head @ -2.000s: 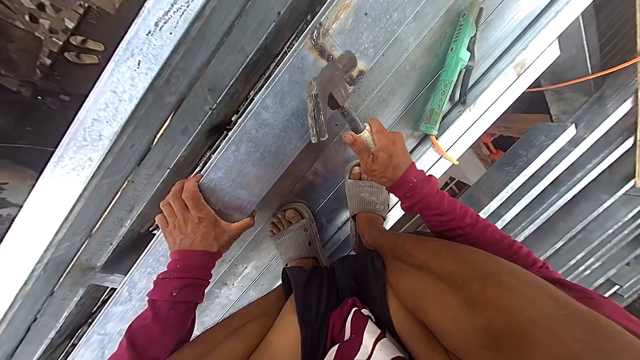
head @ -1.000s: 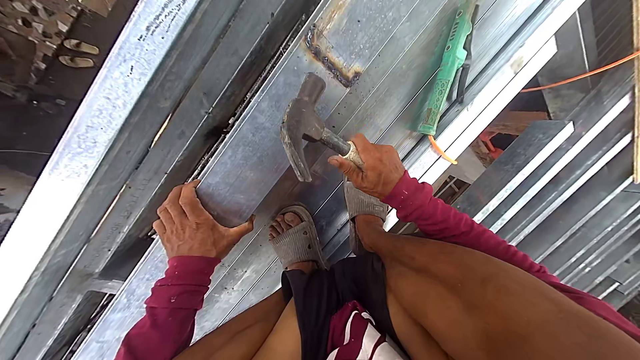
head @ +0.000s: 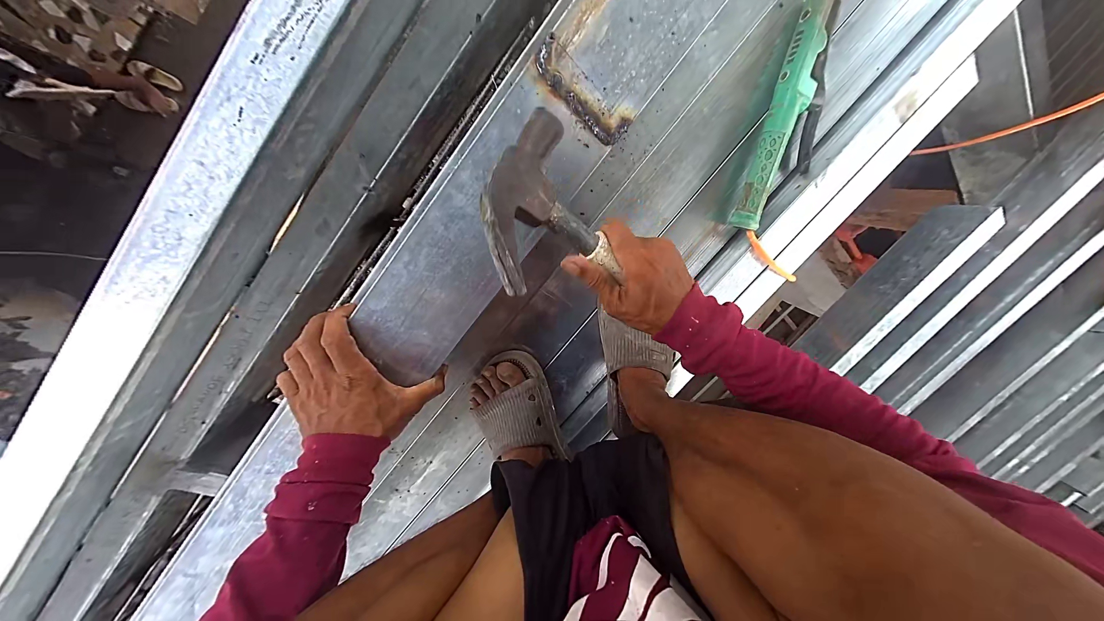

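My right hand [head: 642,272] is closed around the handle of a claw hammer [head: 530,185], whose steel head is over a galvanized steel beam [head: 440,285]. A dark, scorched L-shaped weld bead [head: 582,95] lies on the metal just above the hammer head. My left hand [head: 349,379] rests across the same beam, fingers over its far edge and thumb spread on its face. To the right of the hammer, a green welding electrode holder [head: 772,129] lies on the steel members, a short orange piece at its lower end.
My sandalled feet [head: 522,401] stand on the beams, between and below my hands. Gaps open between the long steel members [head: 319,172] at left. More steel sections [head: 914,285] and an orange cable [head: 1009,134] are at right. Part of another person [head: 129,90] shows far below at upper left.
The hammer head has moved down and left off the weld, which it partly covered two seconds ago. My left hand stays in place on the beam.
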